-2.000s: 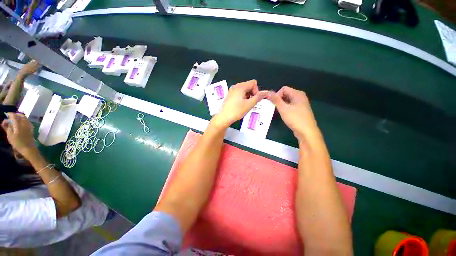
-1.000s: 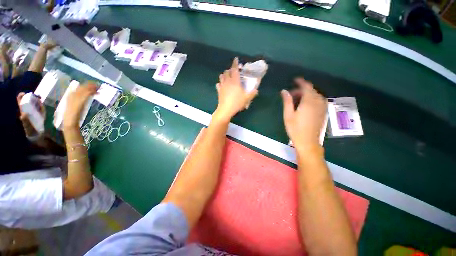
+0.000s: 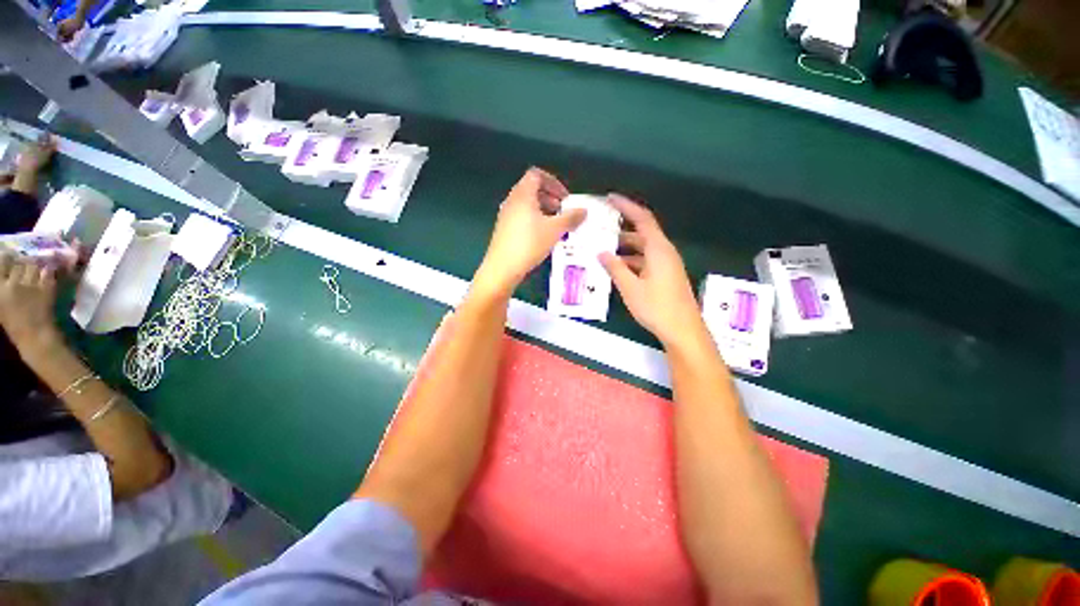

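A white retail box (image 3: 577,275) with a purple rectangle lies on the green conveyor belt, its lower end near the pale rail. My left hand (image 3: 527,232) is at its upper left side, with the thumb on the top end. My right hand (image 3: 645,263) is at its upper right side. Both hands hold the box by its top end; the flap there is partly hidden by the fingers. Two closed boxes, a nearer one (image 3: 737,322) and a farther one (image 3: 805,291), lie side by side to the right of my right hand.
Several boxes with raised flaps (image 3: 386,184) lie on the belt at left. A pink mat (image 3: 569,462) lies under my forearms. Tangled pale loops (image 3: 190,314) and white trays (image 3: 122,272) are at left by a neighbouring person's hands. Orange-yellow tape dispensers (image 3: 936,586) stand at lower right.
The closed boxes now lie at right. My left hand has brought another box nearer, and my right hand has moved left onto it. The neighbour's hands have moved left.
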